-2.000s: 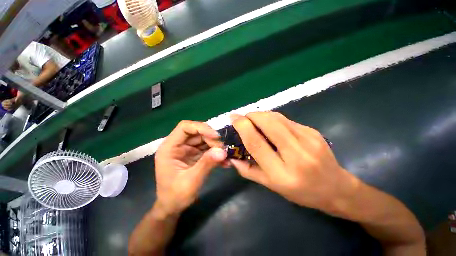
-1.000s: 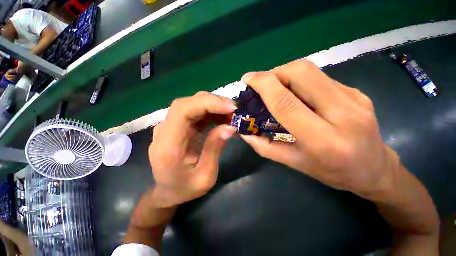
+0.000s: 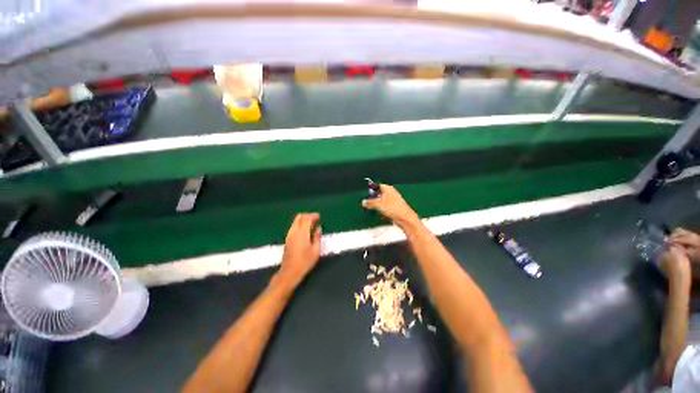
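My right hand (image 3: 390, 203) reaches over the green belt and holds a small dark unit (image 3: 373, 189) by its near end, with fingers and thumb around it. A thin bit sticks up from the unit's far end. My left hand (image 3: 304, 239) is at the belt's near white edging, fingers curled and close together; whether anything is in it cannot be told. A heap of tiny tan sticks (image 3: 390, 301) lies on the dark bench between my forearms. A narrow circuit board strip (image 3: 518, 254) lies on the bench to the right.
Slim grey units (image 3: 190, 193) lie spaced along the belt (image 3: 476, 183) at left. A white fan (image 3: 63, 288) stands at left. Across are a dark parts tray (image 3: 100, 115) and a yellow-based fan (image 3: 244, 110). Another person's hands (image 3: 678, 249) are at right; a shelf crosses above.
My hands have parted and moved away over the bench. The right carried the dark unit out over the belt; the left let go of its end. The view has tilted up, showing the stick heap.
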